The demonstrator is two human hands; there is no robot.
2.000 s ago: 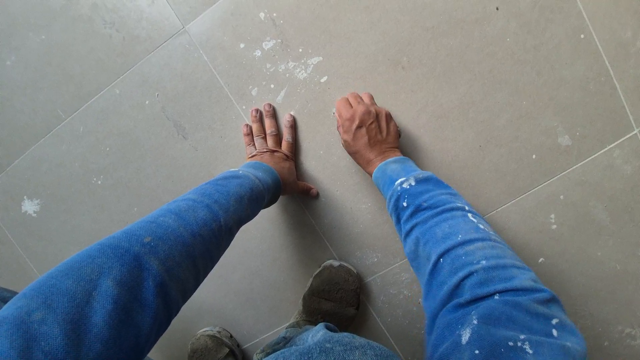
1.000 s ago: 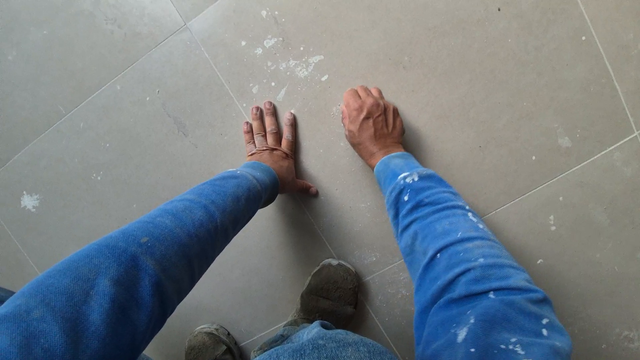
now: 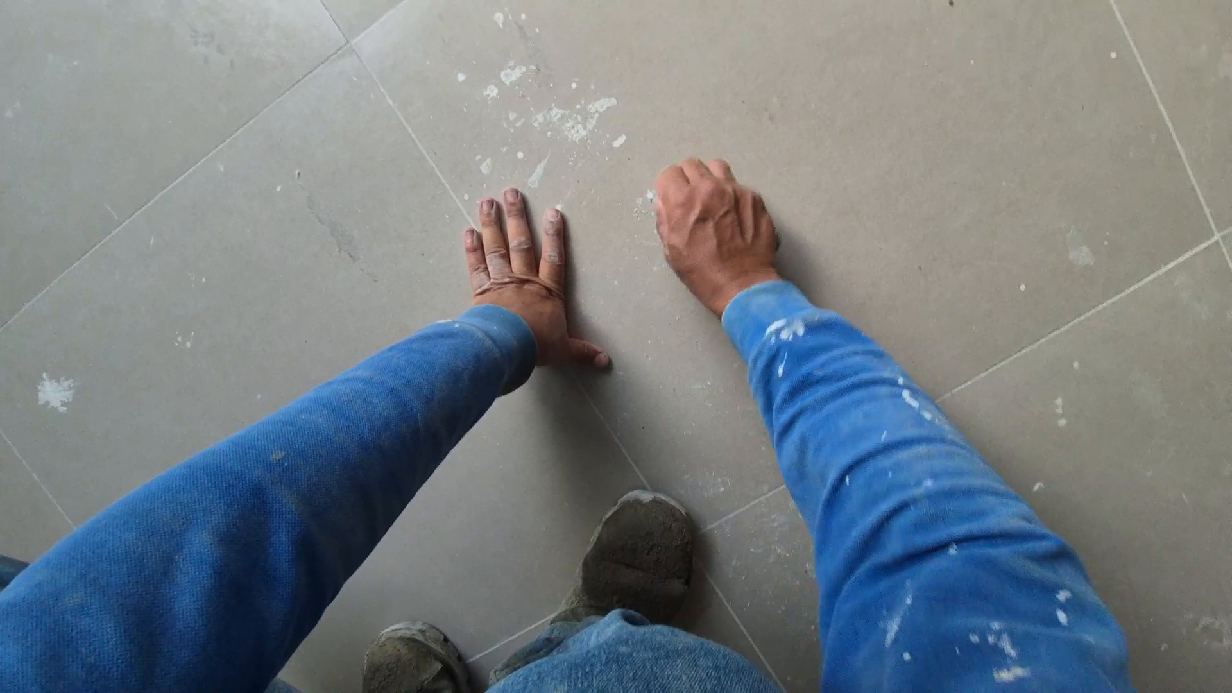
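My left hand point(image 3: 525, 279) lies palm down on the grey floor tile point(image 3: 318, 241), its fingers spread and the thumb out to the right. It holds nothing, and pale dust marks its fingers. To its right, my right hand point(image 3: 717, 231) rests low against the same floor with its fingers curled under. Whether anything is inside that hand is hidden. Small white specks point(image 3: 646, 202) lie just left of its knuckles. A patch of white paint-like spatter point(image 3: 575, 120) marks the tile above and between both hands.
Two dusty dark shoes, one near the centre point(image 3: 640, 553) and one at lower left point(image 3: 414, 659), stand below the hands beside a denim-covered knee point(image 3: 626, 659). Pale joint lines cross the tiles. Another white splotch point(image 3: 56, 392) is at far left.
My right hand has shifted slightly up and to the right on the tile, still curled. The left hand has stayed flat in its place.
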